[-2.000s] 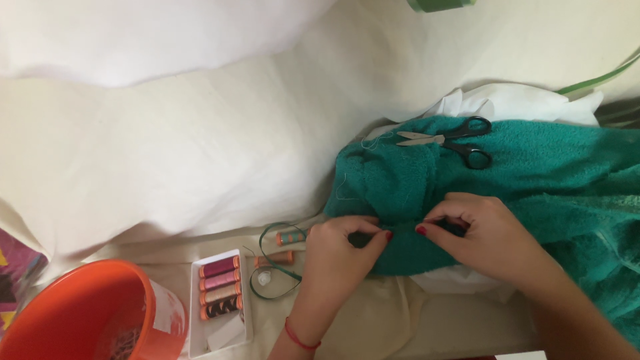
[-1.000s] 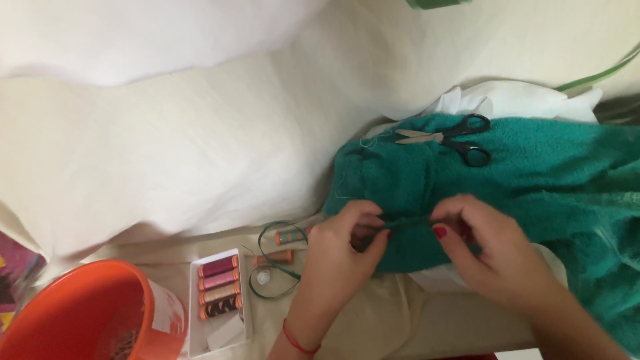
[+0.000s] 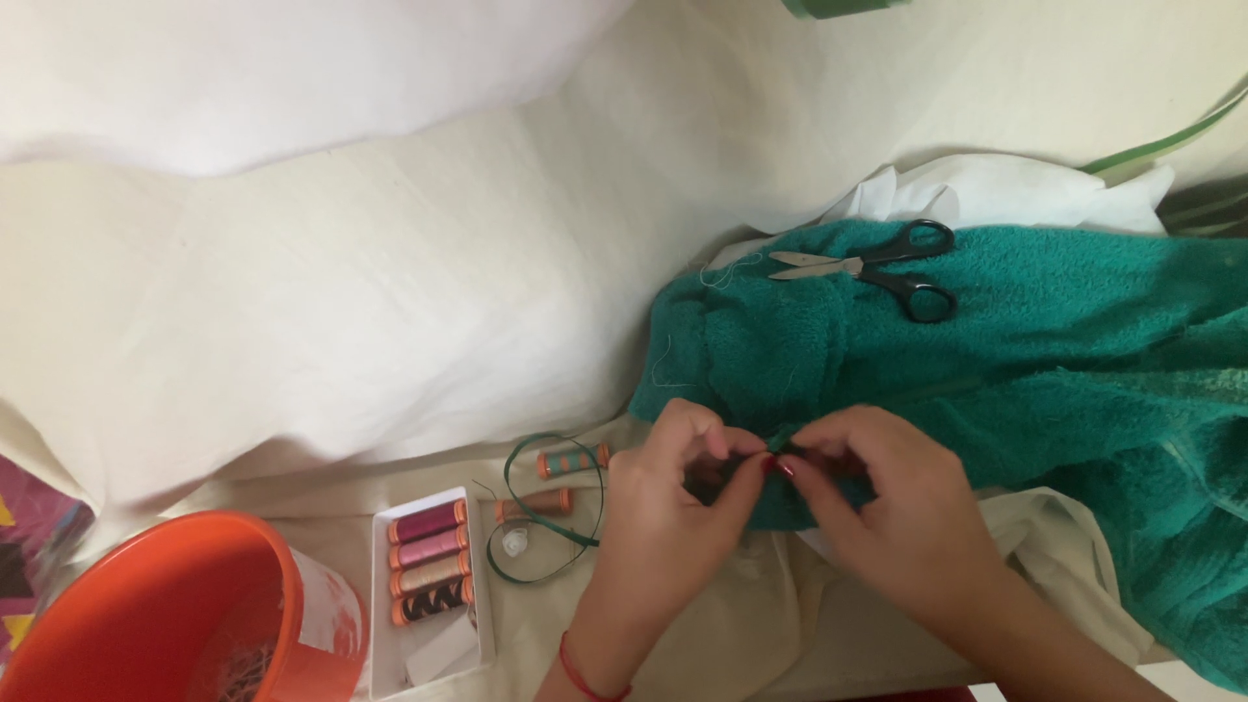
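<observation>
Both hands meet over the lower left part of a green terry cloth (image 3: 1024, 331). My left hand (image 3: 682, 497), with a red string round the wrist, pinches a small dark green piece (image 3: 780, 439) between thumb and finger. My right hand (image 3: 877, 497) pinches the same spot from the right, the thumbs nearly touching. Whether that piece is a ribbon or a fold of the cloth cannot be told. Above the hands, scissors (image 3: 863, 268) with black handles lie on the cloth, blades slightly apart. Loose pale thread (image 3: 726, 273) lies by their tips.
An orange bucket (image 3: 292, 595) stands at the lower left. Beside it, a white box (image 3: 485, 595) holds several thread spools (image 3: 429, 522). Two more spools (image 3: 573, 461), a green ribbon loop (image 3: 510, 478) and a small white item (image 3: 515, 540) lie between box and left hand. Cream fabric (image 3: 370, 292) spreads behind.
The hands have come together; in the earlier frames a gap lay between their fingertips. Scissors, box and bucket have stayed where they were.
</observation>
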